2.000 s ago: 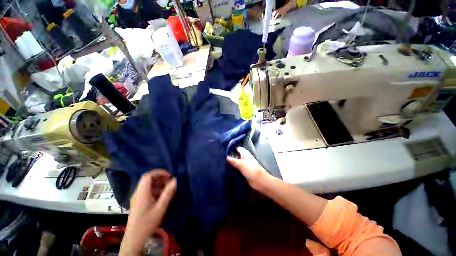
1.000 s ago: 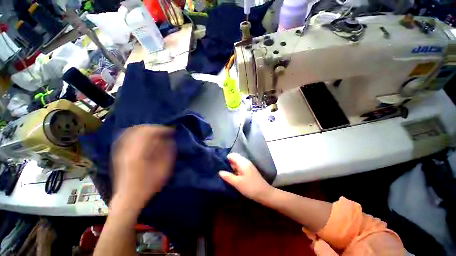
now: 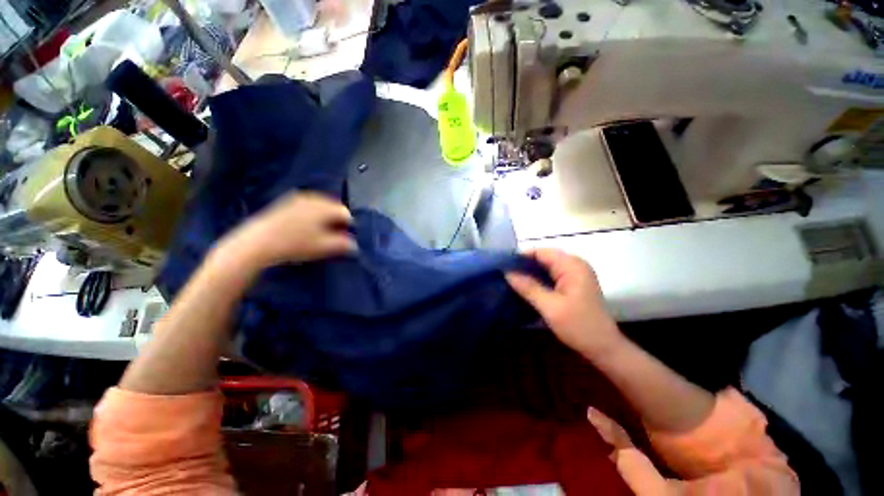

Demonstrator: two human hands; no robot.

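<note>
The navy fabric lies bunched over the table's front edge and hangs over my lap. My left hand is slightly blurred and grips the cloth at its middle. My right hand pinches its right edge between thumb and fingers, in front of the needle area. The cloth is stretched between both hands. A grey panel lies flat on the bed behind it, left of the lit presser foot. No cloth is seen under the foot clearly enough to tell.
The off-white lockstitch machine stands right, with a smartphone on its bed. A neon tag hangs left of the needle. A yellowish second machine is at left. A red basket sits below the table. Dark red cloth covers my lap.
My right hand has moved right with the cloth's edge, spreading the navy fabric sideways. My left hand has moved up and now holds the cloth's middle. The view has shifted closer to the table.
</note>
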